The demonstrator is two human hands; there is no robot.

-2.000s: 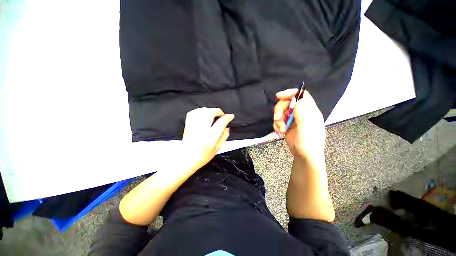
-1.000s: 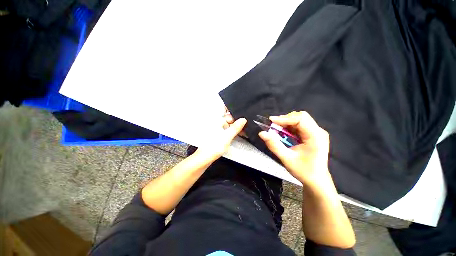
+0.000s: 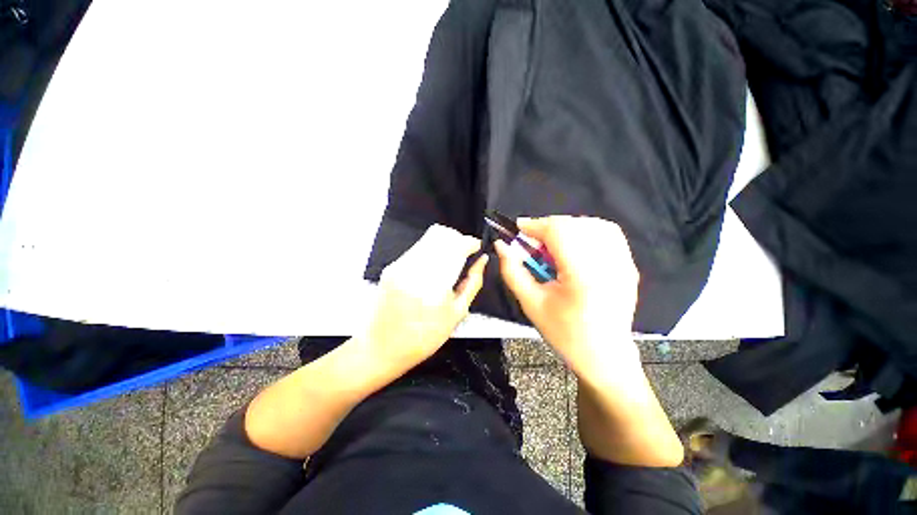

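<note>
A black garment [image 3: 593, 131] lies on the white tabletop [image 3: 221, 171], its near hem close to the table's front edge. My left hand [image 3: 427, 292] grips a fold of the garment near that hem, between thumb and fingers. My right hand [image 3: 583, 282] holds small thread snips [image 3: 521, 244] with dark pointed blades and a pink and blue handle. The blade tips point up and left, close to the fold by my left fingertips. I cannot tell whether the blades touch the cloth. No thread is visible at the blades.
More black garments [image 3: 845, 191] are heaped at the right and hang over the table's edge. A blue crate [image 3: 141, 384] with black cloth is under the left front edge. A person's dark-clothed leg [image 3: 814, 473] is at the lower right. Pale clippings lie on my dark clothing.
The view has swung back to the right. The garment's near edge is now gathered into a fold in my left hand. My right hand keeps the snips, now at that fold.
</note>
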